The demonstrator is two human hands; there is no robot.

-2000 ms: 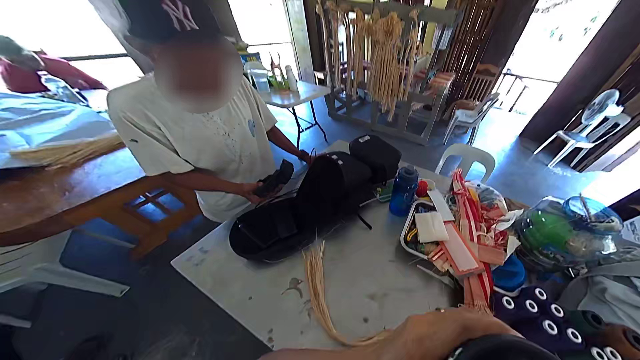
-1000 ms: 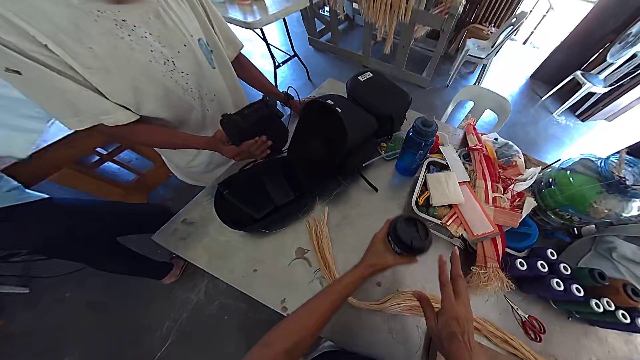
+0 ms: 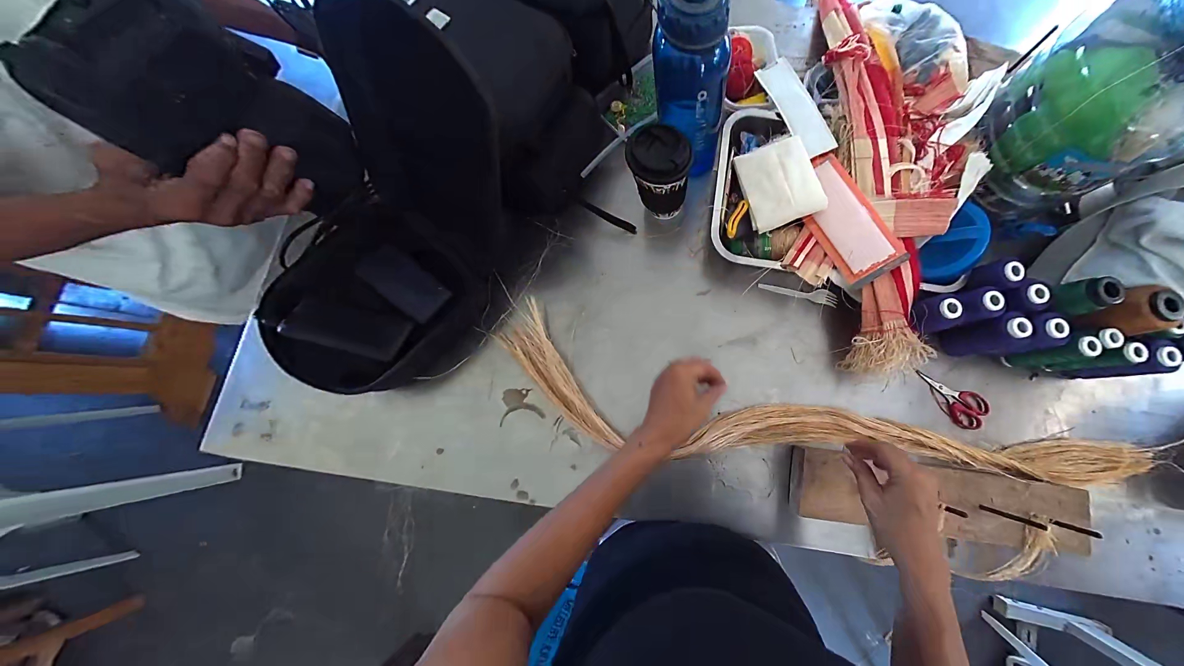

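A long bundle of pale plant fibre [image 3: 805,424] lies curved across the grey table. My left hand [image 3: 683,398] is over the bundle's left part, its fingers curled with thumb and fingertips close; nothing clear shows between them. My right hand [image 3: 893,490] is at the lower edge of the bundle, over a wooden board [image 3: 832,490], thumb and fingers apart; whether it touches the fibre I cannot tell. Dark thin rods and a small tuft of fibre [image 3: 1027,555] are on the board. A black lidded paper cup [image 3: 659,171] stands beside a blue water bottle [image 3: 692,83].
Red-handled scissors [image 3: 964,407] lie right of centre. Behind are a white basket [image 3: 720,231] of craft materials, red-and-cream woven strips [image 3: 869,166] and several thread cones [image 3: 1017,328]. At the left, a person's hand [image 3: 236,180] holds a black item over an open black bag [image 3: 370,305].
The cup that my left hand held one second ago now stands by the bottle, let go. My left hand has come down over the fibre. The view has tilted down and closer.
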